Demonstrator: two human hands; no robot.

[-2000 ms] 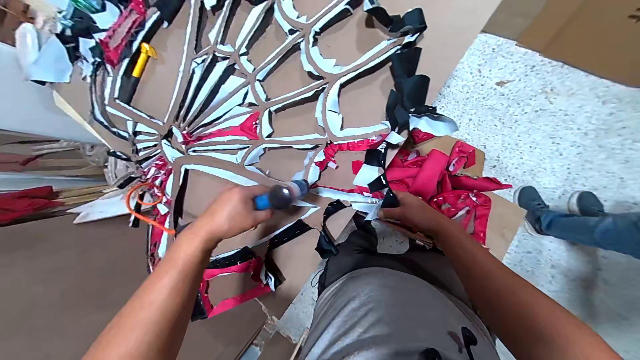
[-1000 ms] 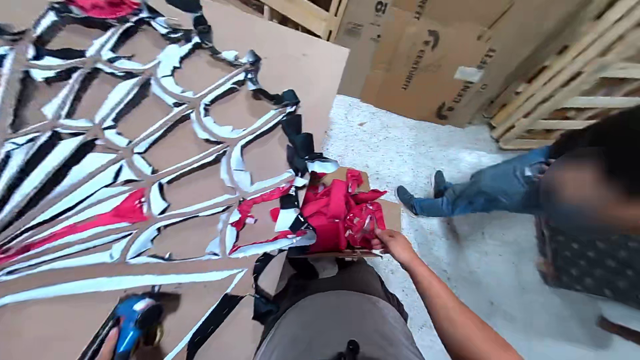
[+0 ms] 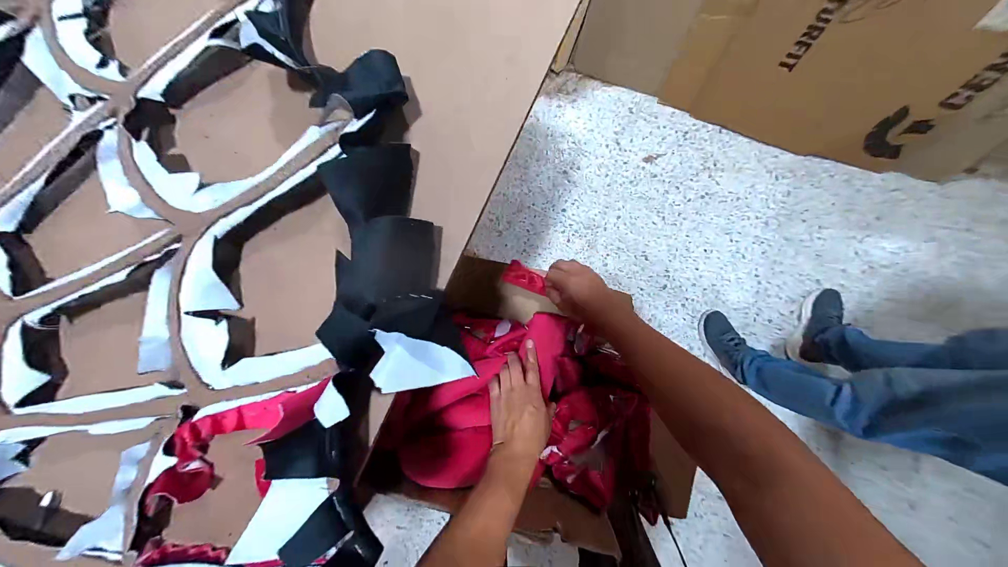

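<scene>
An open cardboard box (image 3: 669, 465) full of pinkish-red fabric pieces (image 3: 449, 441) stands beside the brown board. My left hand (image 3: 520, 402) lies flat on the fabric, fingers spread, gripping nothing. My right hand (image 3: 587, 291), at the box's far edge, pinches a small red piece of fabric (image 3: 524, 277) between its fingers. To the left, a curved, branching frame (image 3: 189, 228) lies on the board, with white, black and red fabric strips folded over its edges. Black flaps (image 3: 394, 252) hang at the frame's right side.
The brown board's edge (image 3: 512, 157) runs close to the box. A person in jeans (image 3: 882, 402) and dark shoes stands on the speckled floor at the right. Large printed cardboard (image 3: 756, 87) stands at the top right.
My left hand, on a blue-and-black tool one second ago, now rests on the red fabric without it. My right hand has moved to the box's far edge. The view has shifted closer to the box.
</scene>
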